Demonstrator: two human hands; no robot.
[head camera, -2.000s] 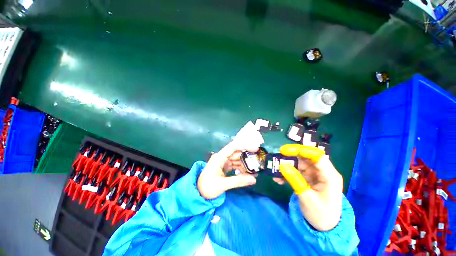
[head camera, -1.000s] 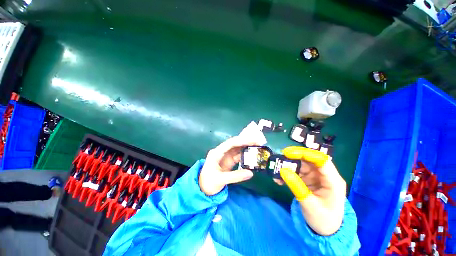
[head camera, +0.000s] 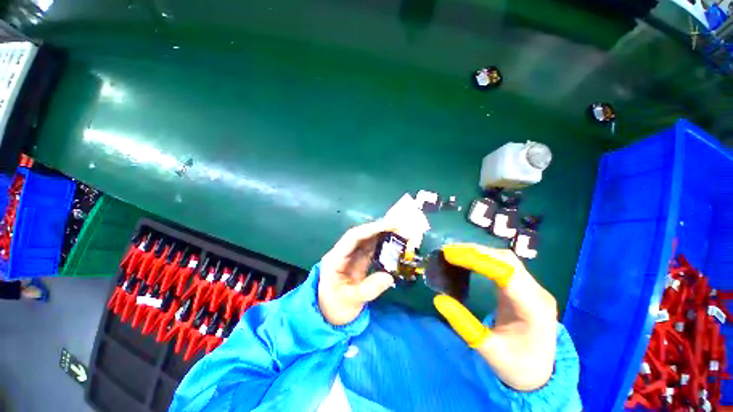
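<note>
My left hand (head camera: 347, 278), bare, holds a small black housing (head camera: 389, 253) with a white and gold inside, tilted on edge. My right hand (head camera: 514, 314), with yellow finger cots, holds a thin dark cover (head camera: 447, 274) between fingers and thumb, its plain dark face towards me. The two parts are close together, with a gold-coloured bit between them; whether it joins them is too small to tell. A crumpled white wipe (head camera: 407, 218) lies just beyond my left hand. Several black-and-white modules (head camera: 505, 223) lie beyond my right hand.
A white bottle (head camera: 514, 166) stands behind the modules. Two open housings (head camera: 487, 77) lie farther back. A large blue bin (head camera: 617, 233) with red parts is at right. A black tray (head camera: 120, 354) with red pieces, a green bin (head camera: 108, 233) and a small blue bin (head camera: 44, 225) are at left.
The cover in my right hand has turned from its labelled face to a plain dark face. The housing in my left hand has tilted and moved slightly left. The far housings have shifted left.
</note>
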